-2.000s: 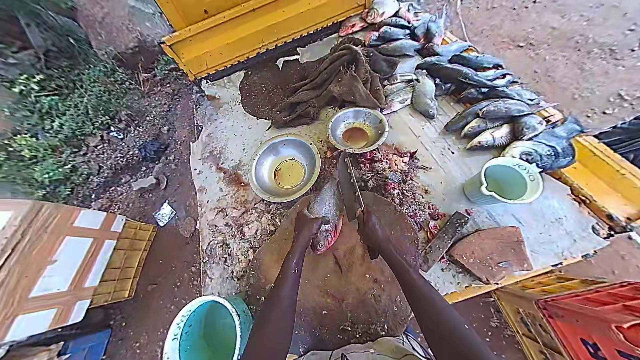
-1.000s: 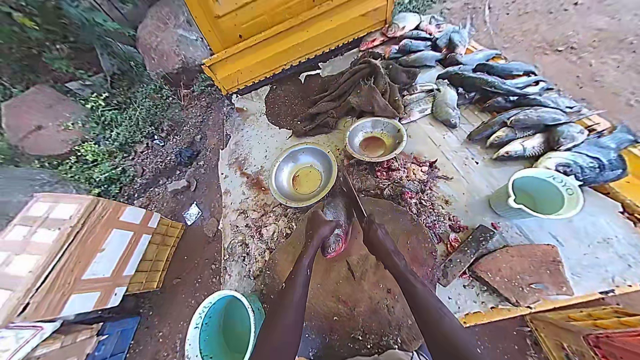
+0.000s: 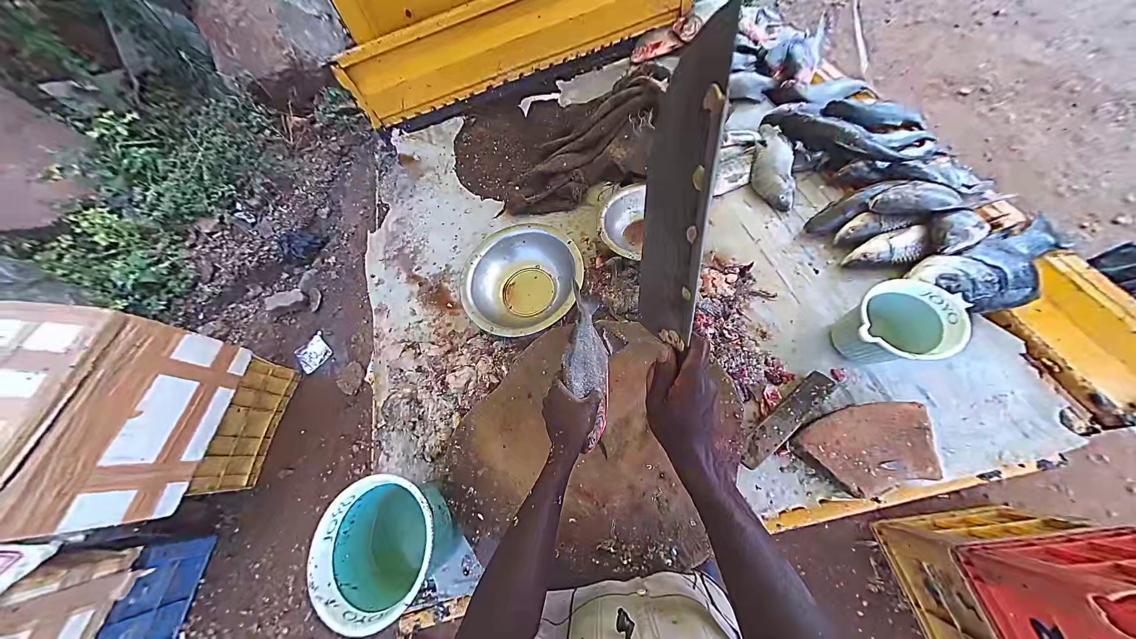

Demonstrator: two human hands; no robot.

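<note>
My left hand (image 3: 571,415) is closed around a small silvery fish (image 3: 587,359), its tail pointing away from me and red flesh showing along its right side. The fish is over a brown chopping block (image 3: 621,497). In my right hand (image 3: 683,390) is the handle of a large broad-bladed knife (image 3: 679,186), its blade raised and flecked with scales. Beyond the fish, a metal bowl (image 3: 524,280) holds some yellowish liquid. A second metal bowl (image 3: 622,222) is partly hidden by the blade. Fish guts and scraps (image 3: 728,328) lie right of the knife.
Whole fish (image 3: 887,169) are piled at the back right, near a pale jug of water (image 3: 903,324). A flat stone (image 3: 874,448) lies near the table's right front. A water bucket (image 3: 377,550) stands front left, cardboard boxes (image 3: 133,417) further left, a red crate (image 3: 1056,577) front right.
The knife was low beside the fish in both earlier frames; now its blade is raised, pointing away from me. My left hand still holds the fish.
</note>
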